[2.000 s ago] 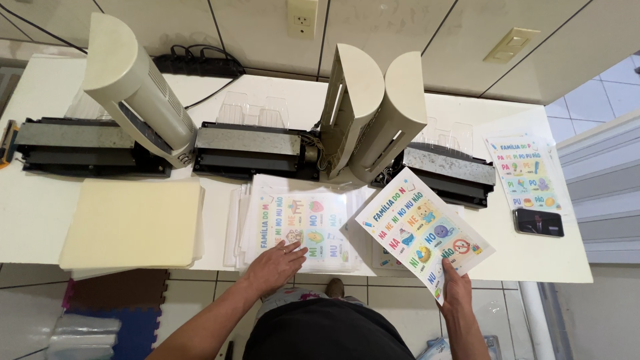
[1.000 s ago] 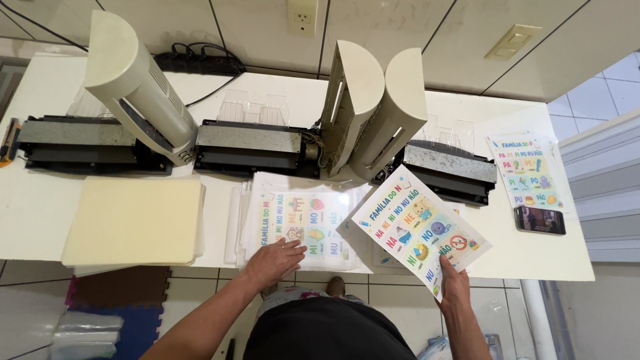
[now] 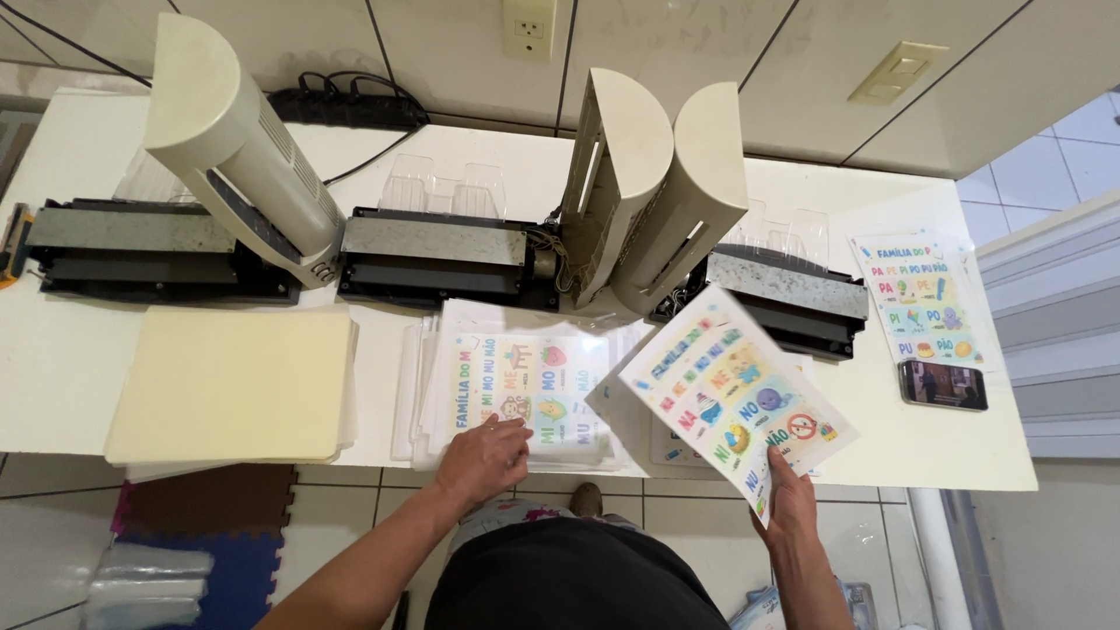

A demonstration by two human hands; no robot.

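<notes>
My left hand (image 3: 486, 455) rests with its fingers on the lower part of a stack of printed syllable sheets (image 3: 525, 385) in clear film. In my right hand (image 3: 787, 490) is a colourful printed sheet (image 3: 735, 394), pinched at its lower corner and tilted above the table. Beneath that sheet lie more printed pages, mostly covered. Left of the stack is a pile of cream-coloured sheets (image 3: 232, 381). Behind the stack sits a machine with rollers (image 3: 437, 254), its housing off, probably a laminator.
Two similar opened machines stand at left (image 3: 149, 245) and right (image 3: 787, 293). Curved beige covers (image 3: 236, 131) stand upright among them. A phone (image 3: 942, 385) overlaps printed sheets (image 3: 919, 297) at the right. A power strip (image 3: 346, 107) lies by the wall; a yellow cutter (image 3: 13, 245) is far left.
The sheet in my right hand has shifted slightly and looks blurred at its upper part. My left hand stays on the stack. The phone's screen has lit up with a picture since the first frame.
</notes>
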